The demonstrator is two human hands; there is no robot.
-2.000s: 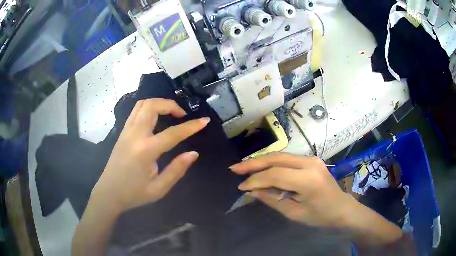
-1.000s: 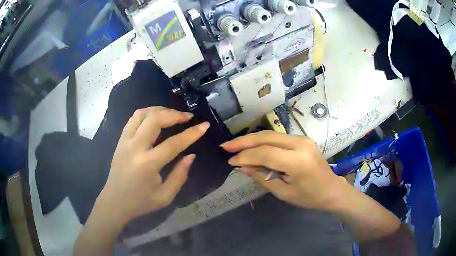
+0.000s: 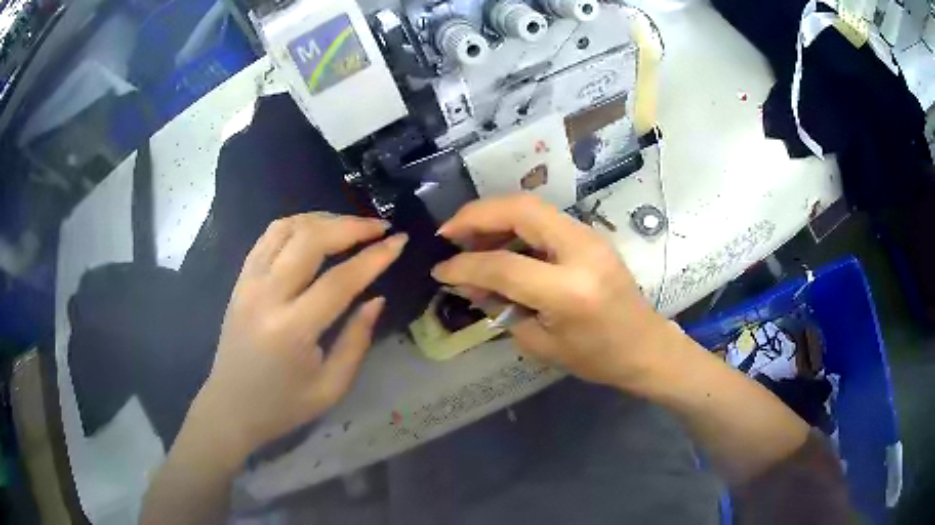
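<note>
A black fabric panel (image 3: 272, 169) lies on the white machine table, its edge under the presser foot (image 3: 377, 195) of the overlock machine (image 3: 338, 77). My left hand (image 3: 297, 318) rests on the fabric left of the needle area, fingers spread and bent, pressing but not gripping. My right hand (image 3: 554, 287) is just right of the fabric edge, its fingertips close to the cloth below the needle area. It holds small metal snips (image 3: 502, 317) in the palm, mostly hidden by the fingers. Whether the right fingertips pinch the cloth is unclear.
A cream-yellow waste catch tray (image 3: 439, 342) sits at the table's front edge. A blue plastic bin (image 3: 866, 359) with scraps stands at right. Black cloth with white edging (image 3: 861, 113) lies far right. A dark strip (image 3: 145, 205) crosses the table's left.
The black fabric has moved up and away through the machine, uncovering the table's front edge and the tray. My right hand has moved left and up toward the needle. My left hand has shifted slightly.
</note>
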